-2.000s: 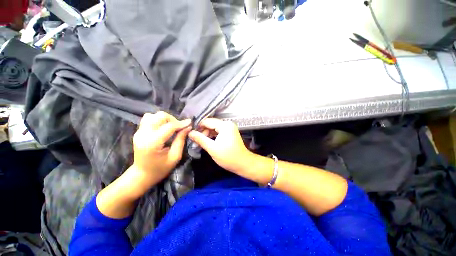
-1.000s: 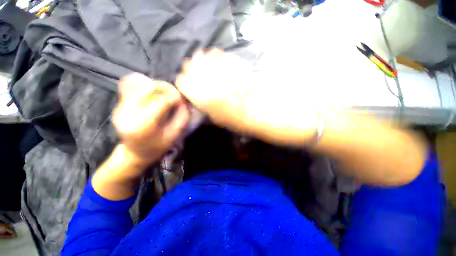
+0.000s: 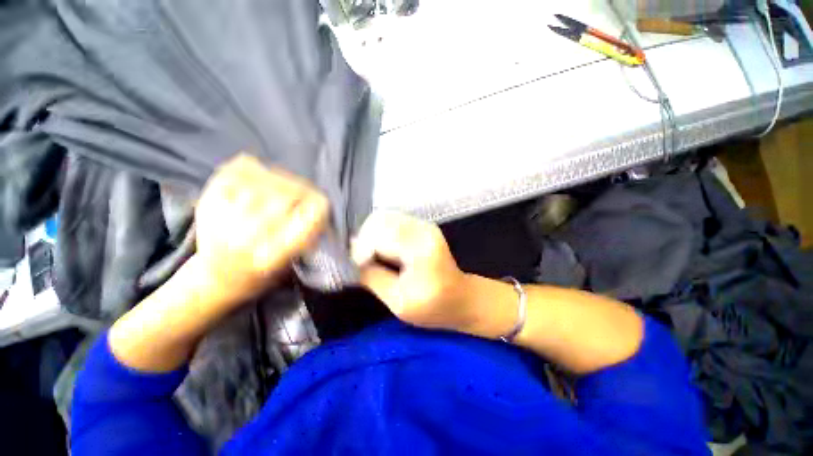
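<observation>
A dark grey garment (image 3: 241, 80) spreads over the left of the white table and hangs over its front edge. My left hand (image 3: 258, 218), slightly blurred, is closed on the gathered grey cloth just in front of the table edge. My right hand (image 3: 410, 265) pinches the edge of the same cloth beside it. A light, finely textured band (image 3: 325, 267) of the garment shows between the two hands. The fingertips are partly hidden, so the exact grip on the edge cannot be told.
Thread snips (image 3: 599, 41) with red-orange and yellow handles lie at the back right, beside a tan-handled tool (image 3: 667, 27) and a hanging cord (image 3: 664, 98). A measuring tape (image 3: 553, 180) runs along the table's front edge. Dark cloth heaps (image 3: 660, 240) lie at lower right.
My right hand went up over the cloth, then came back down beside my left. The light band now shows between the hands. The view has shifted and tilted.
</observation>
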